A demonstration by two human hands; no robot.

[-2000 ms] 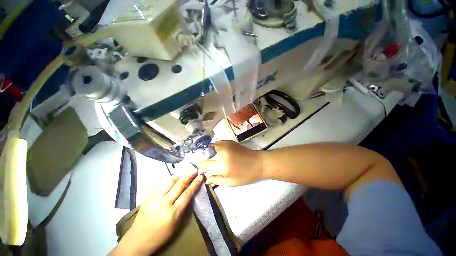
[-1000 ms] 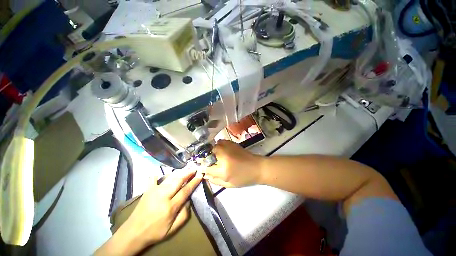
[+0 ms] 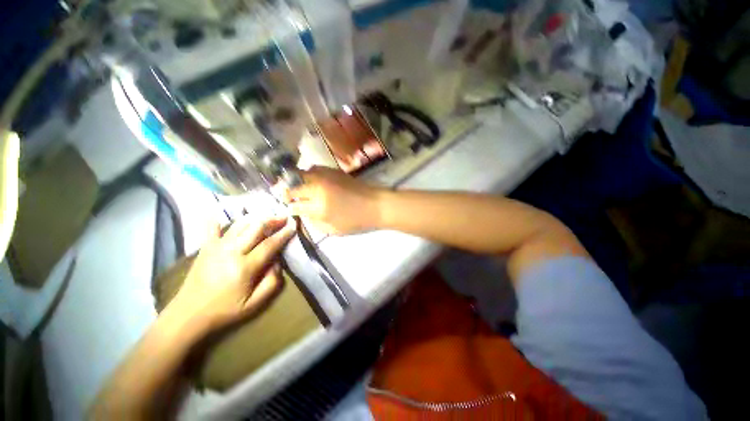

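A khaki pocket piece (image 3: 261,339) lies flat on the white table at the front of the sewing machine. A dark band (image 3: 311,289) with a pale strip (image 3: 311,267) runs along its right edge up to the brightly lit presser foot area (image 3: 265,197). My left hand (image 3: 229,275) lies flat on the khaki piece, fingers pointing at the foot. My right hand (image 3: 333,200) is beside the foot, fingers bent at the cloth edge; its fingertips are blurred by glare, and whether they pinch the cloth cannot be told.
A phone (image 3: 352,140) with a lit reddish picture and black-handled scissors (image 3: 409,123) lie on the machine bed. Another khaki piece (image 3: 51,210) and curved dark strips (image 3: 167,230) are at the left. The lamp (image 3: 8,193) stands at the far left edge. A plastic bag hangs at the upper right.
The camera view has tilted down and right, so the machine sits higher and blurred. More of the khaki piece's lower edge shows. Both hands keep nearly the same place by the foot.
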